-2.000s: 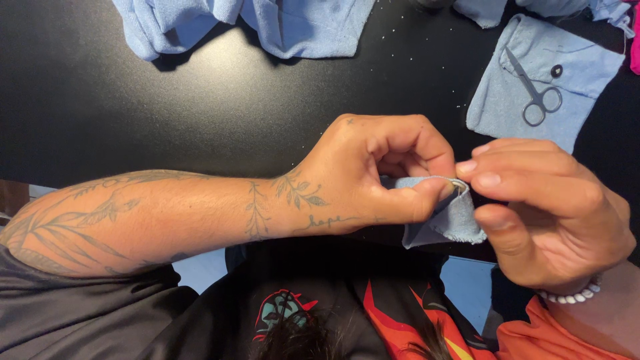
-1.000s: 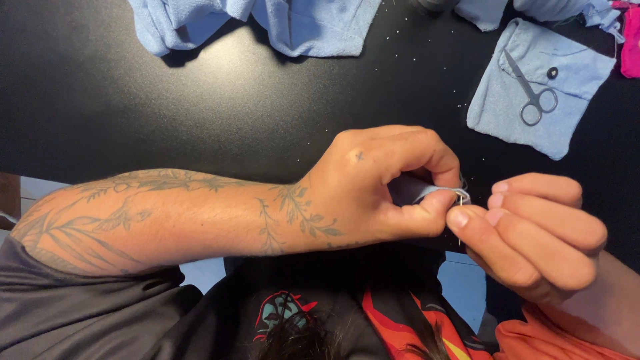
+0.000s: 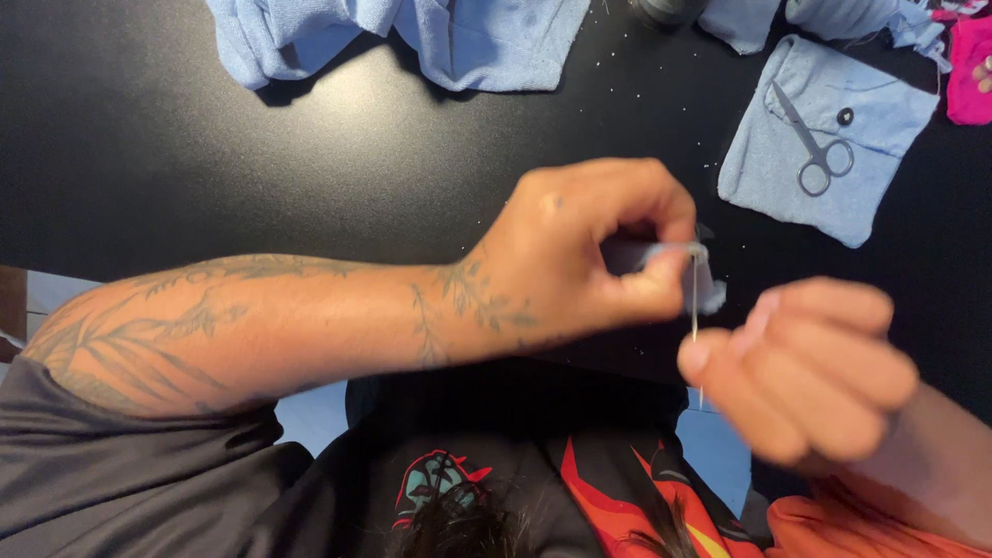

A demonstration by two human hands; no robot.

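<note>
My left hand pinches a folded piece of light blue fabric between thumb and curled forefinger; most of the cloth is hidden behind the fingers. From the edge of the cloth a thin needle or pale thread runs down to my right hand. The right thumb and forefinger are closed around its lower part, and a thin pointed end shows below the fingertip. Motion blur hides whether it is the needle alone or needle and thread. The other right fingers are curled.
Small metal scissors lie on a light blue fabric pouch with a black button. Blue cloth is heaped at the back edge. A pink fabric piece sits far right. White specks dot the black table.
My right hand has moved away from the fabric, downward in the view, and a longer thin strand or needle now shows between the hands. The left hand keeps its pinch on the cloth.
</note>
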